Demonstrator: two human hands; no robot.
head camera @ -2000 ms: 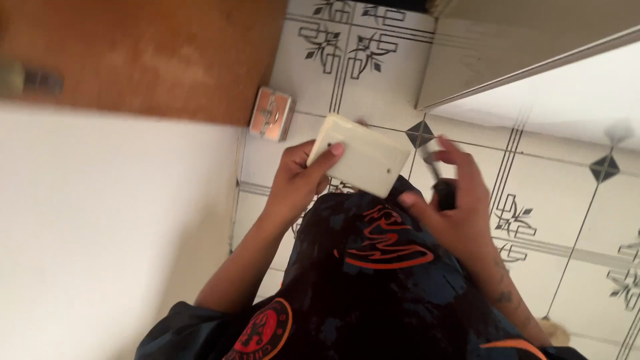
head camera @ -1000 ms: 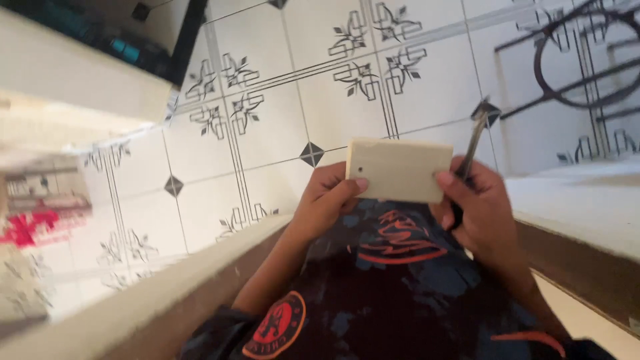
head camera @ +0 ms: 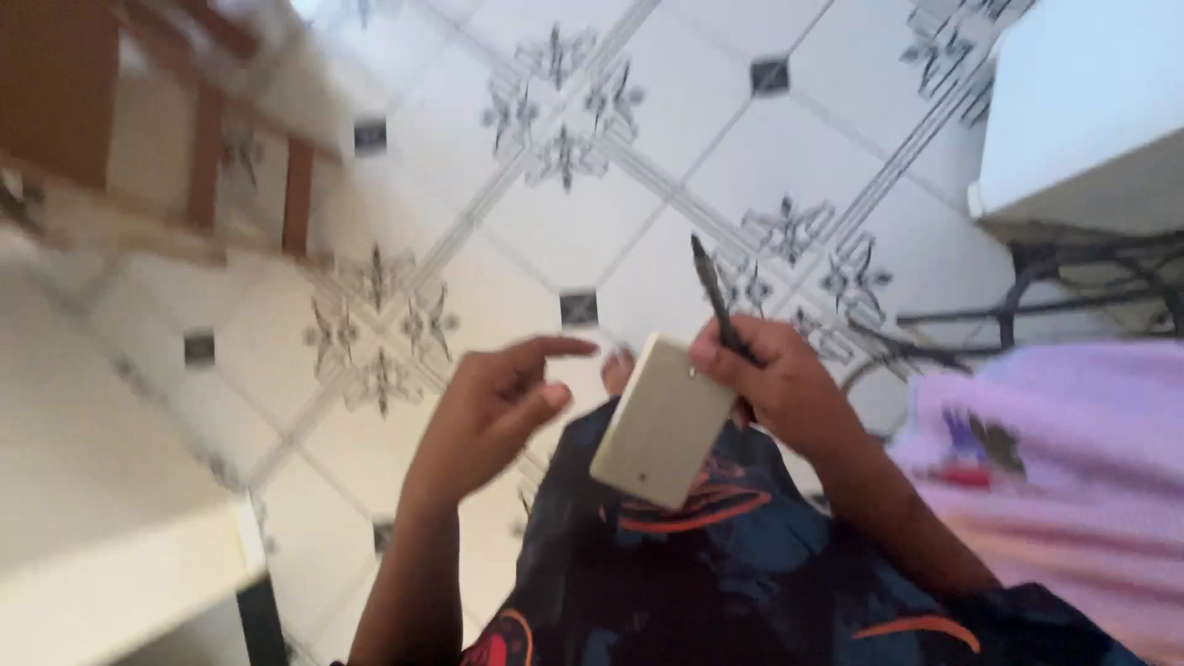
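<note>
A cream rectangular cover plate (head camera: 661,425), with a small hole near each end, tilts in front of the dark patterned shirt (head camera: 740,573). My right hand (head camera: 777,379) grips the plate's upper right end between thumb and fingers. The same hand also holds a dark slender tool (head camera: 710,282), whose tip points up and away; its exact kind cannot be told. To the left of the plate, apart from it, my left hand (head camera: 495,407) holds nothing, with its index finger stretched out and its thumb apart.
Patterned white floor tiles (head camera: 573,231) lie below. Brown wooden furniture (head camera: 208,157) stands at upper left, a pale surface (head camera: 120,573) at lower left. On the right are a white-topped piece of furniture (head camera: 1082,111), a dark metal frame (head camera: 1027,287) and a pink cloth (head camera: 1073,425).
My left hand has let go of the cover plate and moved away from it. The plate has gone from level to steeply tilted in my right hand. The view has moved to another part of the room.
</note>
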